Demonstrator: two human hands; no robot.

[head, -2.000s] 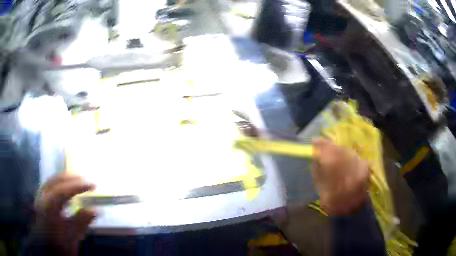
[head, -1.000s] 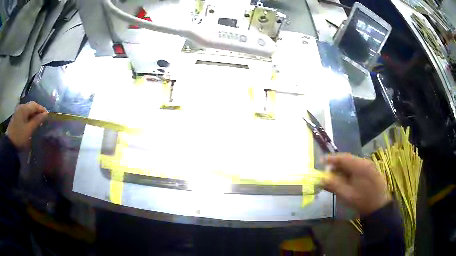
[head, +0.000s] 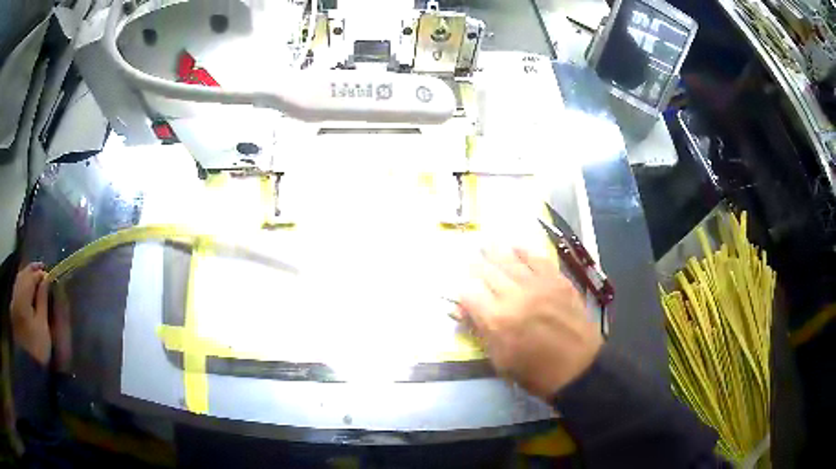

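Note:
My left hand (head: 32,311) is at the far left edge, its fingertips closed on the end of a yellow strap (head: 128,237). The strap arches right over the plate's left part; its further course is lost in glare. My right hand (head: 527,316) is blurred, palm down over the right part of the glaring work area; whether it holds anything cannot be told. Thread snips (head: 579,256) with dark red handles lie just right of it, blades pointing up-left. The pale base plate (head: 275,410) bears yellow guide tape (head: 195,343) at its left.
The sewing head (head: 188,82) and LED lamp (head: 367,97) overhang the back. Two clamp arms (head: 279,197) stand below them. A control panel (head: 644,55) is at upper right, a strap bundle (head: 724,339) at right, and grey sheets (head: 78,114) at upper left. Glare hides the middle.
My right hand has moved left, from the plate's right edge onto the work area. The strap at the left now bows upward. The view has shifted slightly.

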